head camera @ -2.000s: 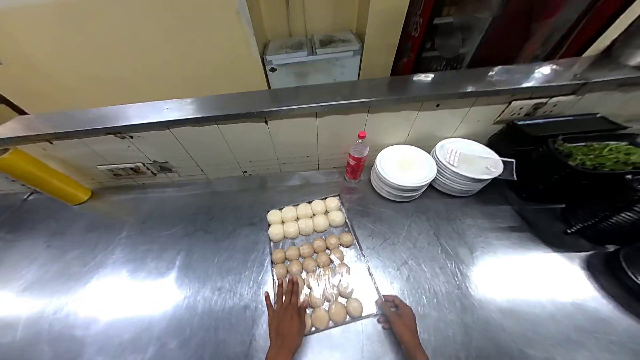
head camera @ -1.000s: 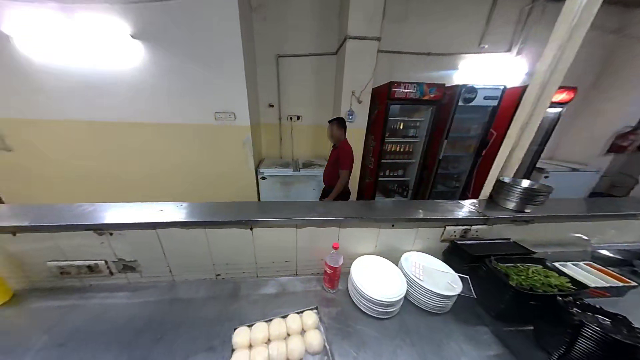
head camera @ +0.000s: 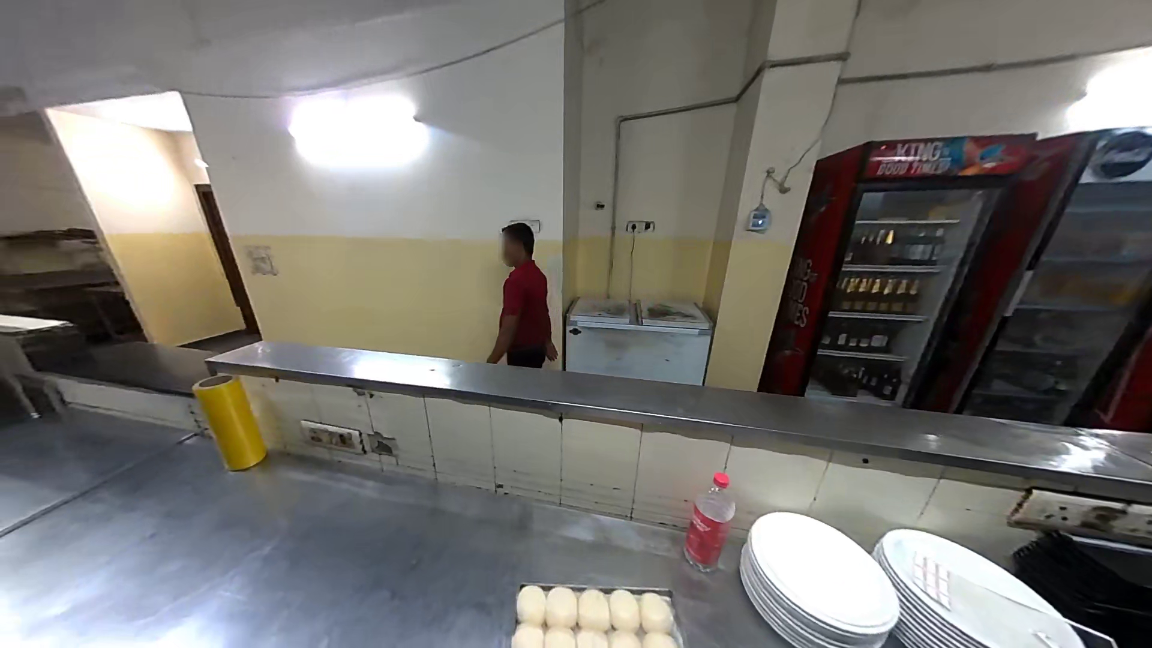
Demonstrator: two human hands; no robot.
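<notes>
Neither my left hand nor my right hand shows in the head view now. At the bottom edge, right of the middle, lies the far end of a metal tray (head camera: 675,605) with rows of pale dough balls (head camera: 593,611); its near part is cut off by the frame. Just beyond its right corner stands a clear plastic bottle (head camera: 708,526) with a red cap and red label. Beside the bottle is a stack of white plates (head camera: 821,576), and a second stack of white plates (head camera: 967,589) is at its right, with a patterned paper or cloth piece on top.
A steel counter (head camera: 297,549) runs below a raised steel ledge (head camera: 540,387). A yellow roll (head camera: 230,423) stands upright at the left. Black containers (head camera: 1084,576) are at the right edge. Beyond the ledge are a person in red (head camera: 525,301), a chest freezer (head camera: 639,346) and drinks fridges (head camera: 886,288).
The view has swung up and then left. Both hands, at the tray two seconds ago, are out of view. The person beyond the ledge has moved left past the freezer.
</notes>
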